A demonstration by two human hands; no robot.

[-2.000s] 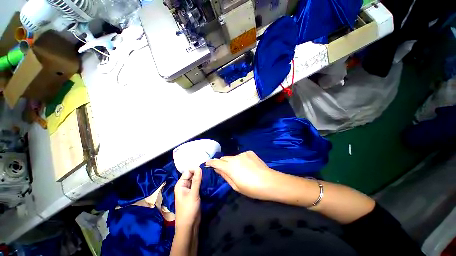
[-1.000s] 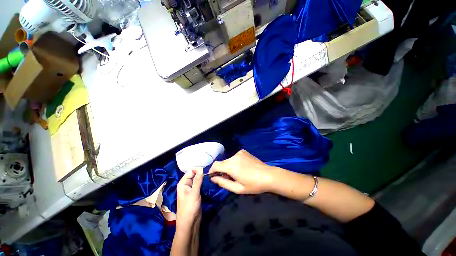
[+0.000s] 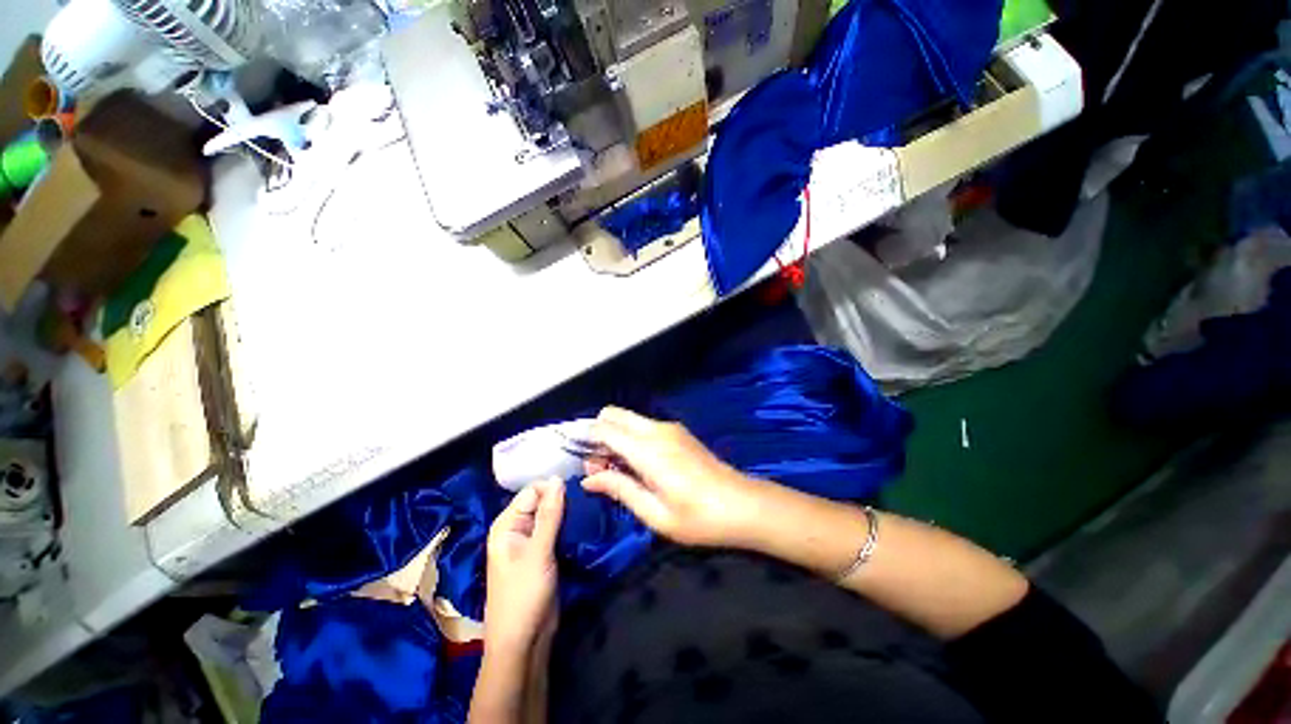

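Note:
The white foam cup (image 3: 535, 454) shows above my fingertips, at the edge of the blue satin garment (image 3: 793, 413) on my lap. My left hand (image 3: 523, 559) pinches the cloth edge just below the cup, with thumb and finger together. My right hand (image 3: 677, 481) is at the right end of the cup, its fingers bent over a small dark tool that is mostly hidden. A beige lining patch (image 3: 419, 583) shows among the blue folds at the left.
The white machine table (image 3: 340, 410) runs diagonally in front, with an overlock machine (image 3: 489, 156) on it. Blue satin pieces (image 3: 758, 177) and a red cord (image 3: 793, 272) hang at its edge. A cardboard box (image 3: 121, 191) and fan stand at the left; crumpled plastic sheeting (image 3: 977, 304) lies right.
The cup has tilted and looks narrower. My right hand has turned and lifted its fingers onto the cup's right end; the dark tool shows less. The view has shifted slightly.

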